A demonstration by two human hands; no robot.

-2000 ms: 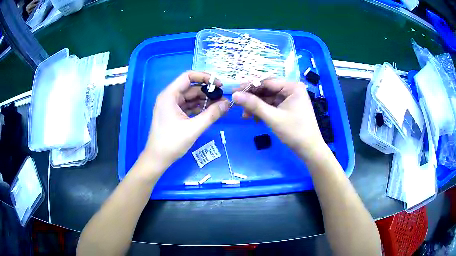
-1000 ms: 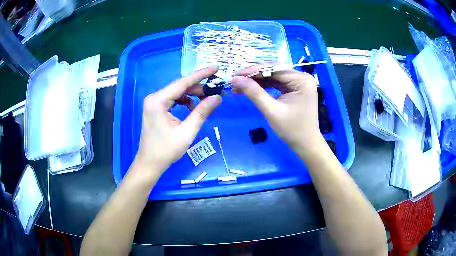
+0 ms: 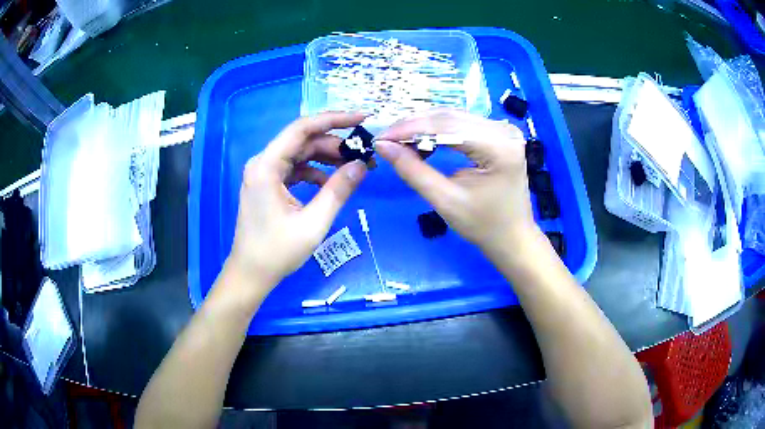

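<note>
My left hand (image 3: 294,188) holds a small black housing (image 3: 357,144) between thumb and fingertips, with a white piece showing on its face. My right hand (image 3: 470,172) pinches a thin white lead (image 3: 428,141) with its tip at the housing's right side. Whether the tip is inside the housing cannot be told. Both hands are above the blue tray (image 3: 277,322). A clear parts box (image 3: 313,94) full of white leads is at the tray's far edge.
Another black housing (image 3: 433,224) lies mid-tray, more along the right side. A printed label (image 3: 337,250), a long white lead (image 3: 372,251) and short white sleeves (image 3: 381,297) lie near the front. Clear boxes stand left (image 3: 92,193) and right (image 3: 625,180).
The housing in my left hand has turned, its white piece now facing me. The lead in my right hand has swung down from sticking out rightward and meets the housing. The view has shifted slightly.
</note>
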